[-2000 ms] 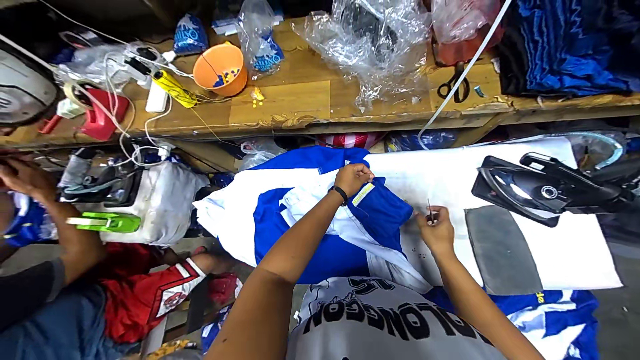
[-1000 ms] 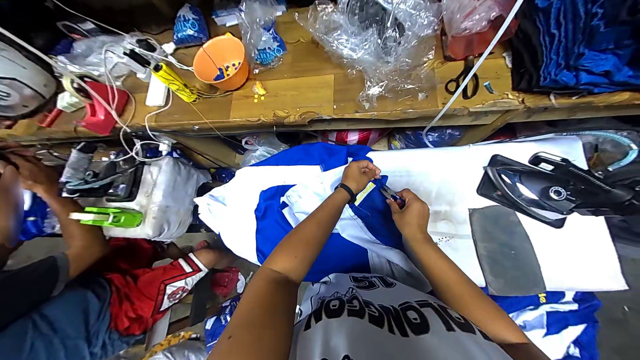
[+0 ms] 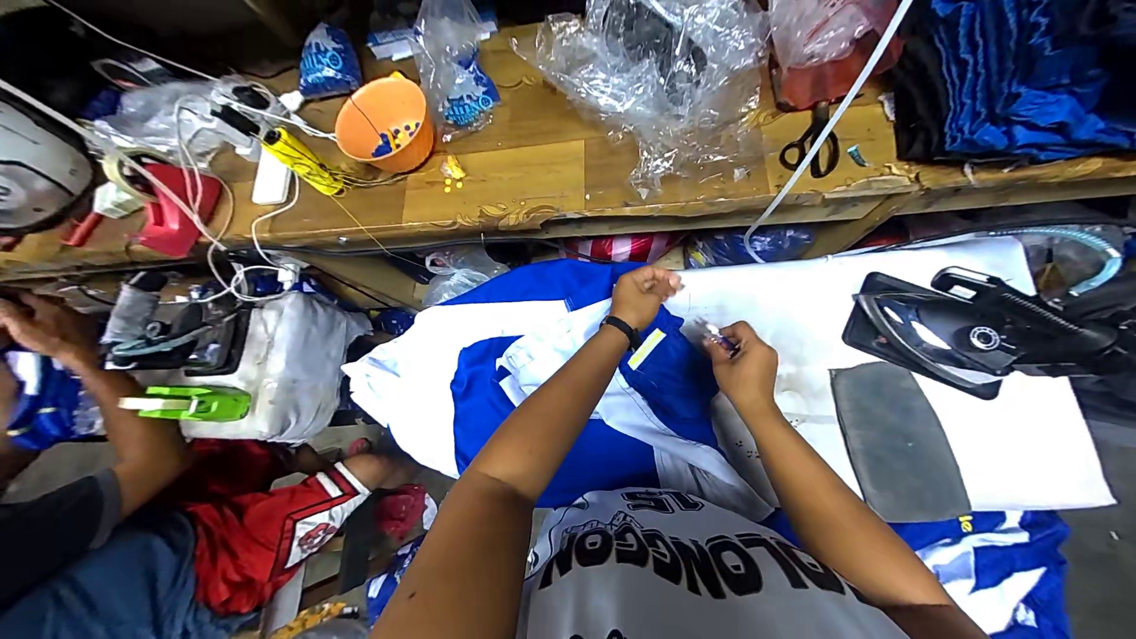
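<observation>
A blue and white garment (image 3: 532, 355) lies spread over the white-covered ironing surface (image 3: 1047, 444). My left hand (image 3: 646, 295) is at the garment's upper edge, thumb and fingertips together; whether it pinches a thread or cloth is too small to tell. Below it a pale yellow strip (image 3: 646, 350) shows on a blue part. My right hand (image 3: 744, 359) grips a small dark-handled tool (image 3: 723, 343), perhaps thread snips, just right of the blue cloth. A black steam iron (image 3: 967, 333) rests on a dark pad at the right.
A grey cloth pad (image 3: 901, 444) lies below the iron. The wooden shelf (image 3: 532, 177) ahead holds an orange cup (image 3: 386, 124), black-handled scissors (image 3: 812, 146), plastic bags (image 3: 666, 71) and a red tape dispenser (image 3: 182, 209). Another person's arm (image 3: 142, 426) is at the left.
My right hand came in to the blue cloth beside my left between the first two frames, and has since moved a little away to the right. My left hand has shifted slightly up from the cloth.
</observation>
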